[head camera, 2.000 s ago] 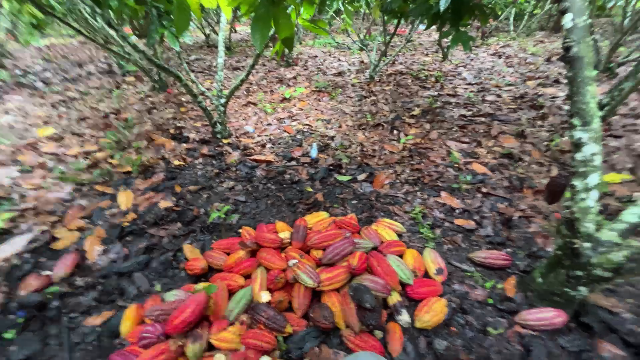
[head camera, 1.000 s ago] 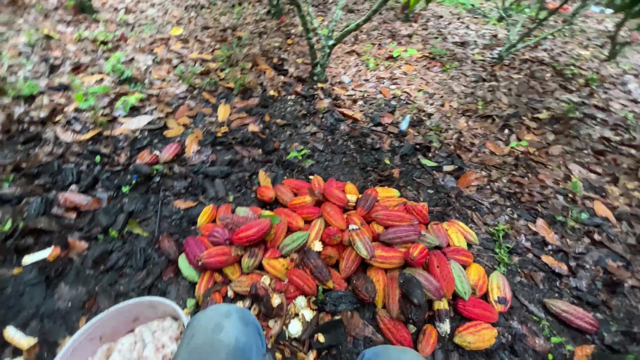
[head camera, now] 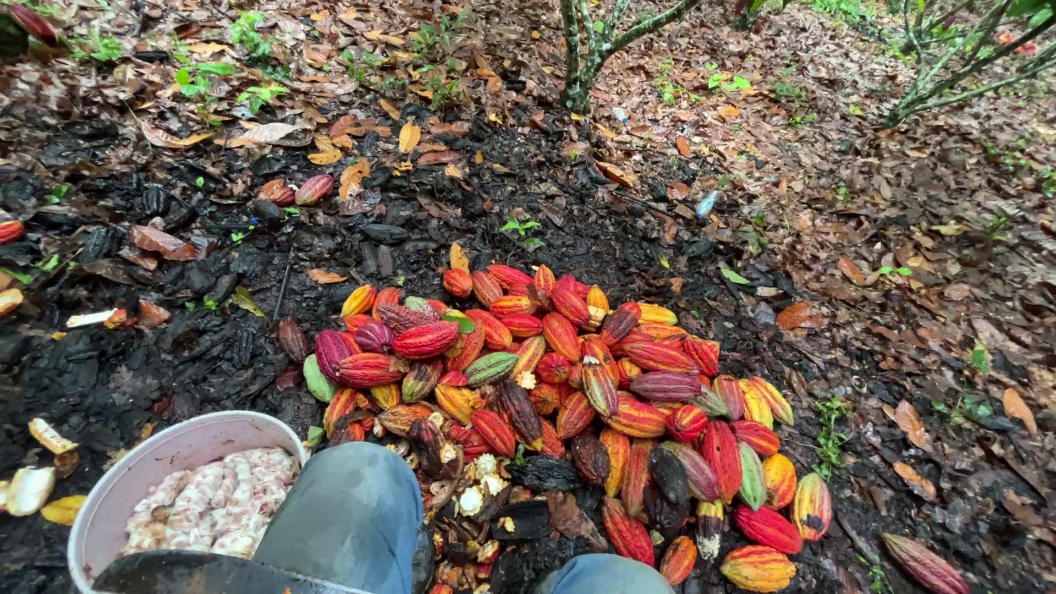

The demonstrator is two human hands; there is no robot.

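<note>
Neither of my hands is in view. A large heap of red, orange, yellow, purple and green cacao pods [head camera: 528,371] lies on the dark ground before my knees. At lower left stands a white plastic bucket [head camera: 103,503] holding wet, pale cacao beans [head camera: 219,503], close beside my jeans-covered knee [head camera: 342,511]. Across the bottom edge, in front of the bucket, shows a dark flat object [head camera: 214,575], perhaps a machete blade; what holds it is hidden. Broken husks and pale placenta pieces [head camera: 474,495] lie at the near side of the heap.
Thin tree trunks [head camera: 577,66] rise behind the heap. A single pod [head camera: 924,563] lies at lower right, and two more [head camera: 313,190] at upper left. Opened husk pieces [head camera: 31,489] are left of the bucket. Leaf litter [head camera: 866,206] covers the ground beyond.
The view has tilted down and turned left, bringing the knees and bucket into sight. The dark flat object has appeared at the bottom edge. The heap looks unchanged.
</note>
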